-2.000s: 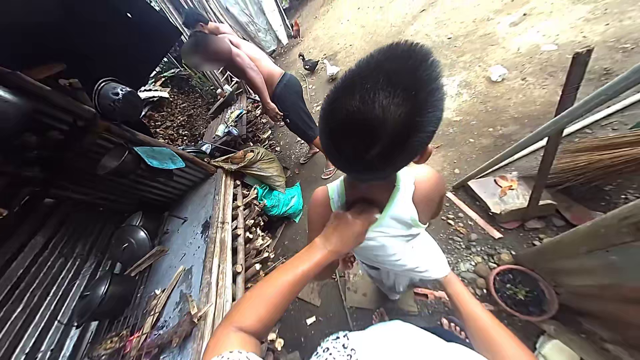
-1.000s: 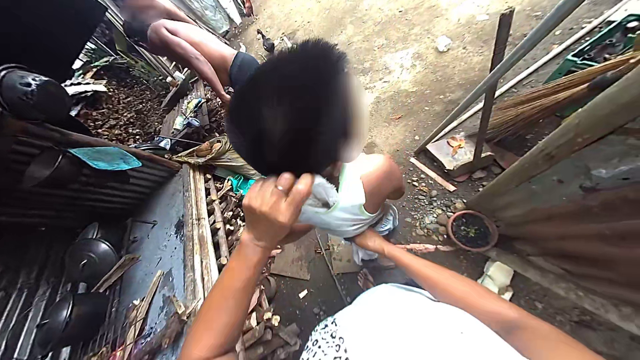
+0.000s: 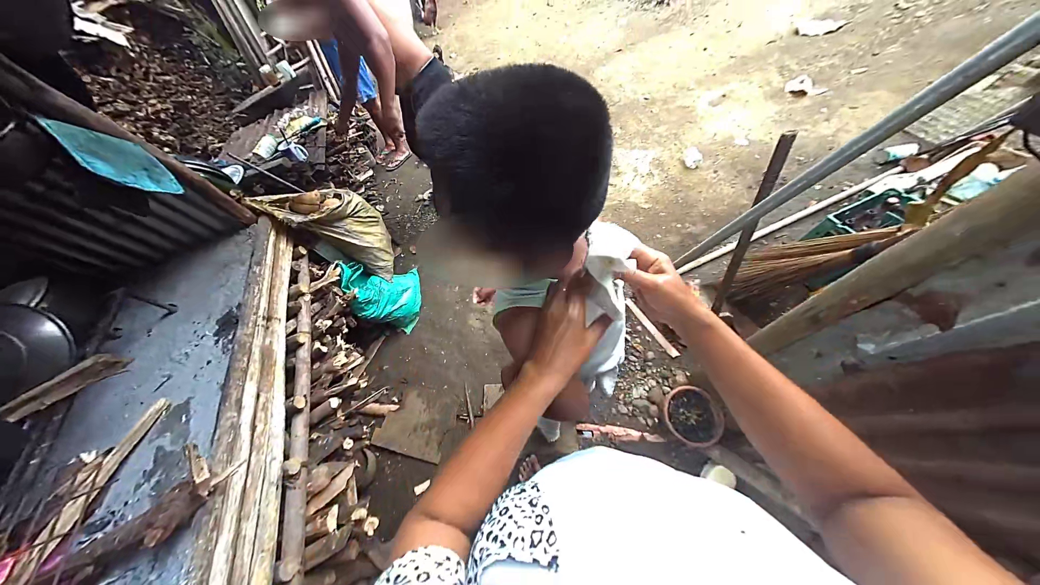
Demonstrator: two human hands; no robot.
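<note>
A person with short dark hair stands close in front of me, turned sideways, in a white sleeveless shirt (image 3: pixel 608 345). My right hand (image 3: pixel 660 284) pinches a bunched part of the white cloth near that person's shoulder. My left hand (image 3: pixel 566 325) lies against the person's upper arm and the cloth beside it, its fingers partly hidden under the head. Whether the left fingers grip the cloth is not clear.
Stacked firewood (image 3: pixel 329 414) and a teal plastic bag (image 3: pixel 382 296) lie to the left. A potted plant (image 3: pixel 692 416), a metal pole (image 3: pixel 861 134) and a stick broom (image 3: pixel 812 253) are at the right. Another person (image 3: pixel 390 57) bends over behind.
The person before me has turned, the head now above my hands. My right hand has come up from low on the shirt to the shoulder. The view has shifted.
</note>
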